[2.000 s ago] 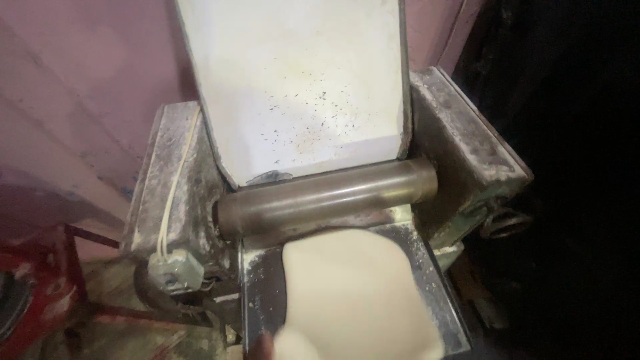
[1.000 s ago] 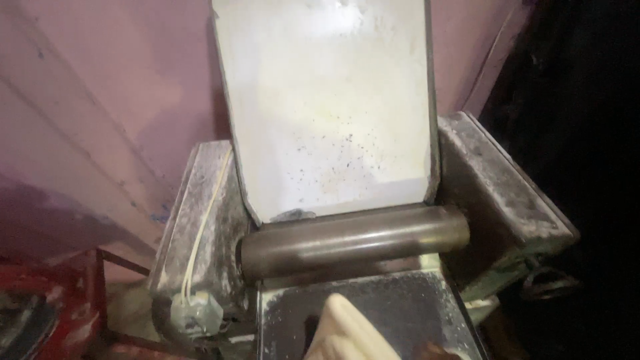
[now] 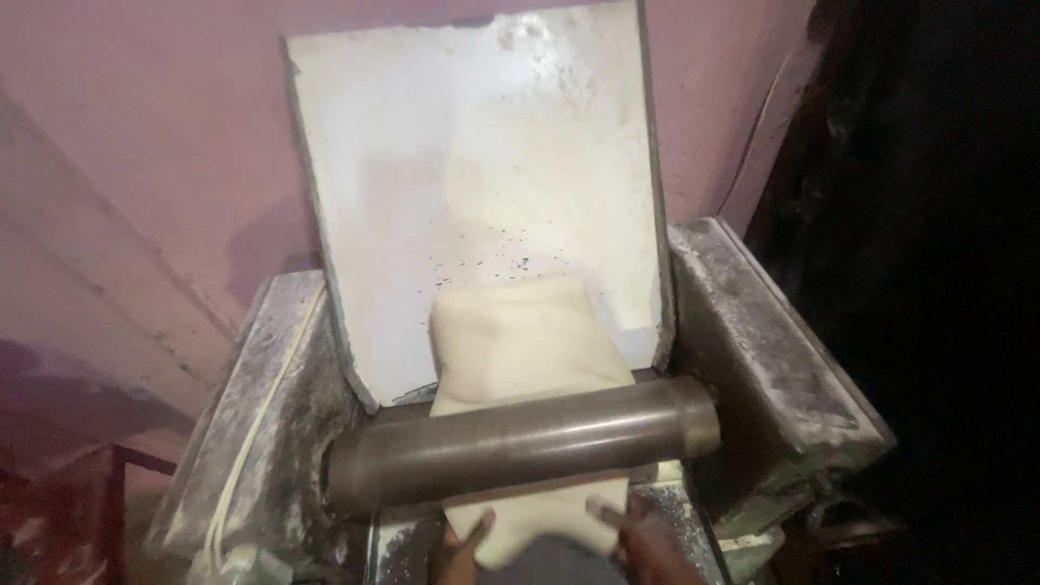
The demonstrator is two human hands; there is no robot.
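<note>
A pale sheet of dough [image 3: 520, 337] passes behind and under the steel roller [image 3: 520, 443] of a dough sheeter. Its upper part lies on the white sloping back plate [image 3: 479, 187], and its lower end shows in front of the roller. My left hand [image 3: 465, 548] grips the left side of that lower end, thumb on top. At the right side of the same end, my right hand [image 3: 642, 540] grips the dough with its thumb over it. Below the hands, the middle of the dough edge curves upward over the dark lower tray.
Worn metal side housings [image 3: 780, 341] flank the roller. A pale cable runs down the left housing to a small box [image 3: 240, 566]. A red frame [image 3: 89, 504] stands at the lower left, and a pink wall [image 3: 162, 146] rises behind.
Two seconds ago the dough lay on the lower tray; a second ago it was bunched up in front of the roller. Now it extends behind the roller onto the back plate, and both hands hold its near end.
</note>
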